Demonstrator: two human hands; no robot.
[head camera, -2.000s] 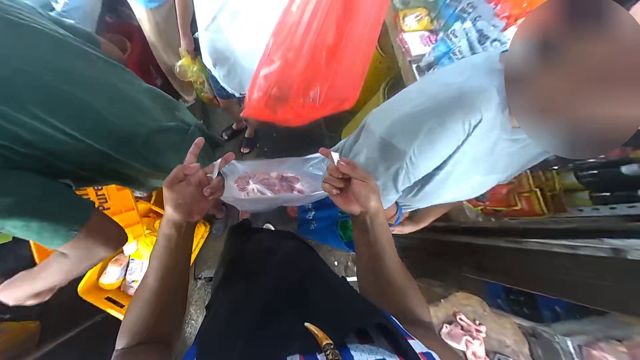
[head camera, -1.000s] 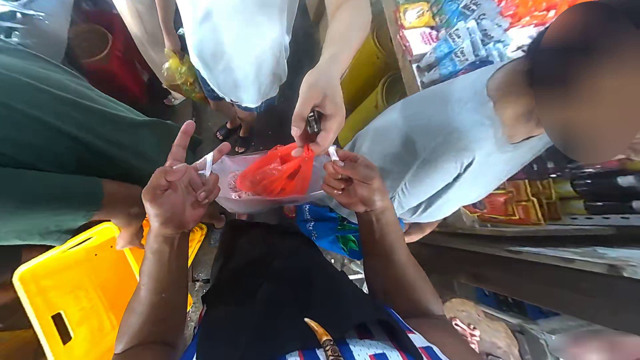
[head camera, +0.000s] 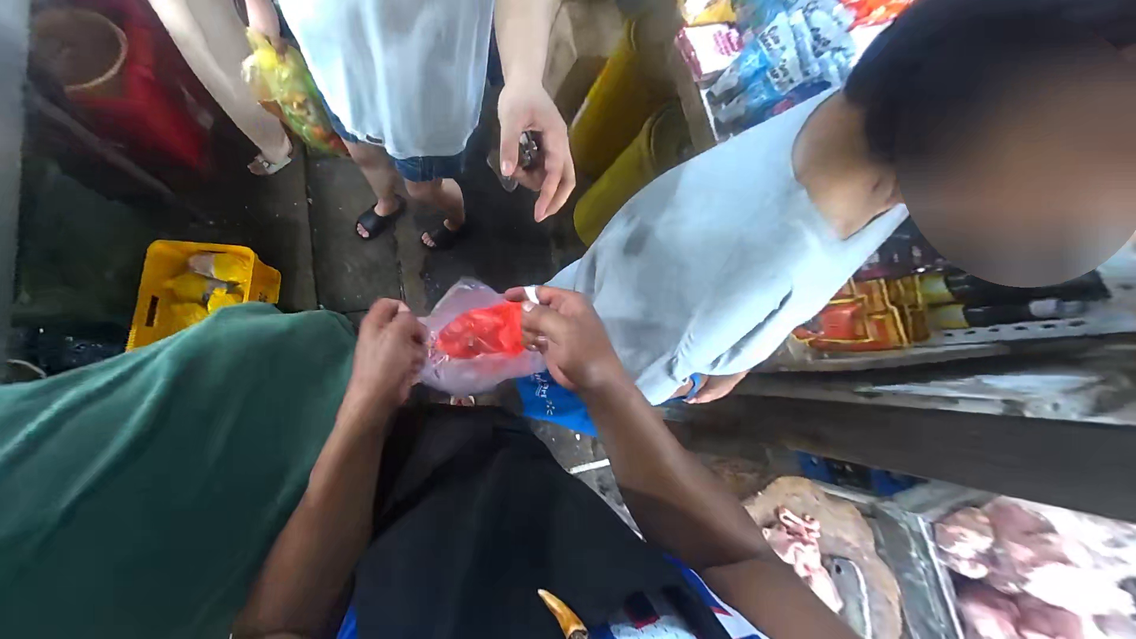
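Observation:
My left hand (head camera: 389, 351) grips one side of a clear plastic bag (head camera: 463, 377) held in front of my black apron. On its other side my right hand (head camera: 564, 335) pinches the bag's edge, with a white bit of plastic showing at the fingers. A red plastic bag (head camera: 484, 332) lies inside the clear one, between both hands. What the red bag covers is hidden. Above my hands, another person's hand (head camera: 535, 146) holds a small dark object that I cannot make out.
A person in green stands close at left, one in light grey at right. A yellow crate (head camera: 204, 282) holds packages. Raw meat (head camera: 803, 550) lies on a round wooden block (head camera: 874, 577) at lower right, near more meat (head camera: 1021, 555). Packaged goods (head camera: 785, 58) fill a shelf.
My hands have come closer together around the clear bag, which they held spread wide before. The red bag, held above two seconds ago, is inside it. The other person's hand has moved up and away.

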